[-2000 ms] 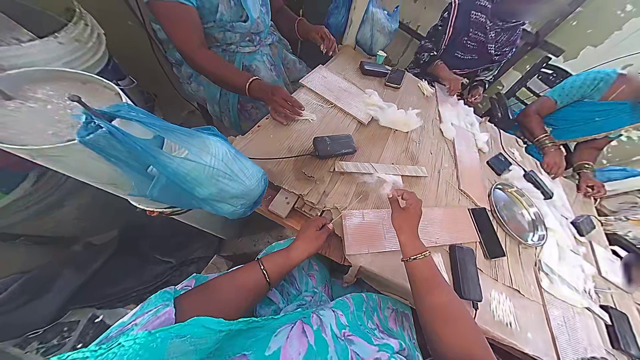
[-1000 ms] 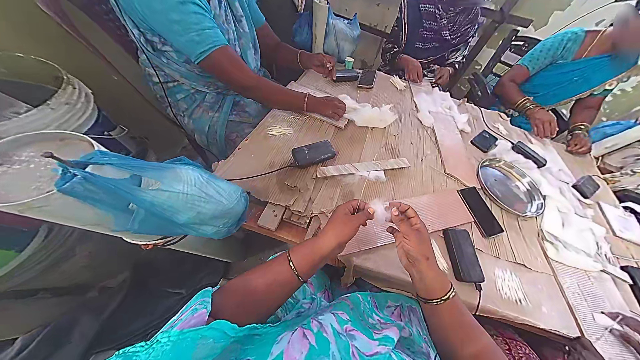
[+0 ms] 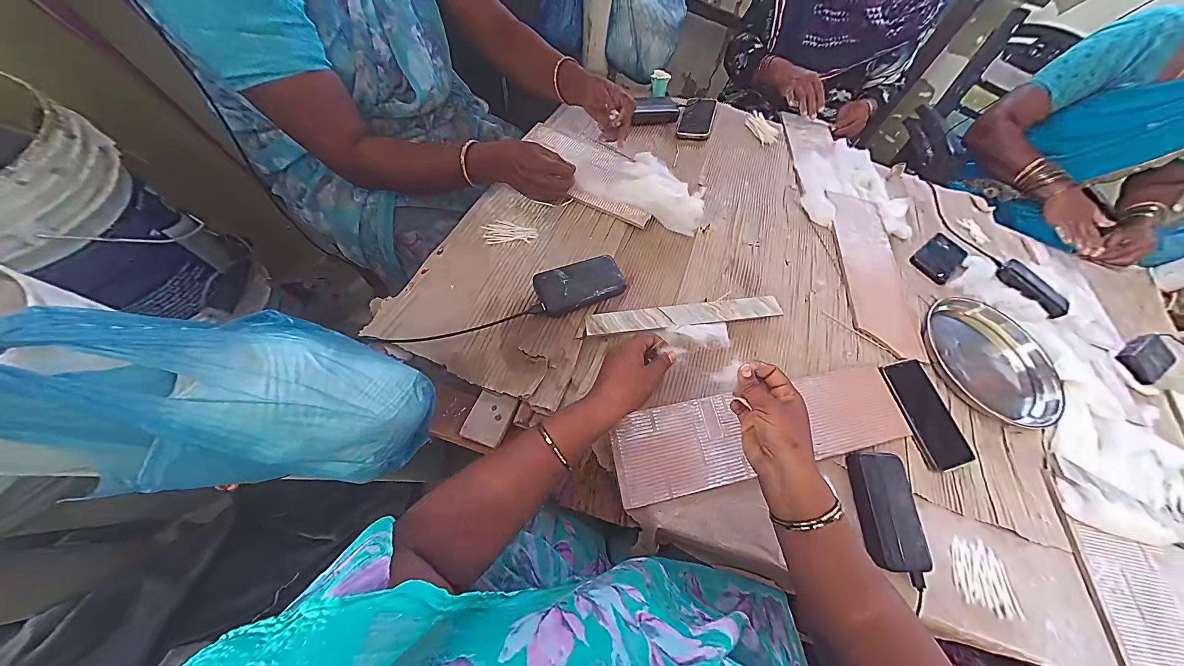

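Observation:
My left hand (image 3: pixel 638 372) is over the near part of the table, fingertips pinched at a thin wisp of cotton beside a white cotton tuft (image 3: pixel 700 335). To its right my right hand (image 3: pixel 770 412) pinches a small wisp of cotton (image 3: pixel 729 375) between thumb and finger. Beneath my right hand lies a ribbed pinkish board (image 3: pixel 684 449). Beyond my hands a narrow flat strip (image 3: pixel 684 315) rests on the corrugated cardboard. A bundle of thin white cotton wicks (image 3: pixel 985 578) lies at the lower right.
A black phone (image 3: pixel 928 414), a black power bank (image 3: pixel 890 511), another black device (image 3: pixel 580 285) with a cable and a round steel plate (image 3: pixel 994 363) lie around my hands. A blue plastic bag (image 3: pixel 305 398) bulges at left. Several people work cotton around the table.
My hands, close together a second ago, are now farther apart, each with a wisp of cotton. The co-worker at upper left has drawn one hand back from the cotton.

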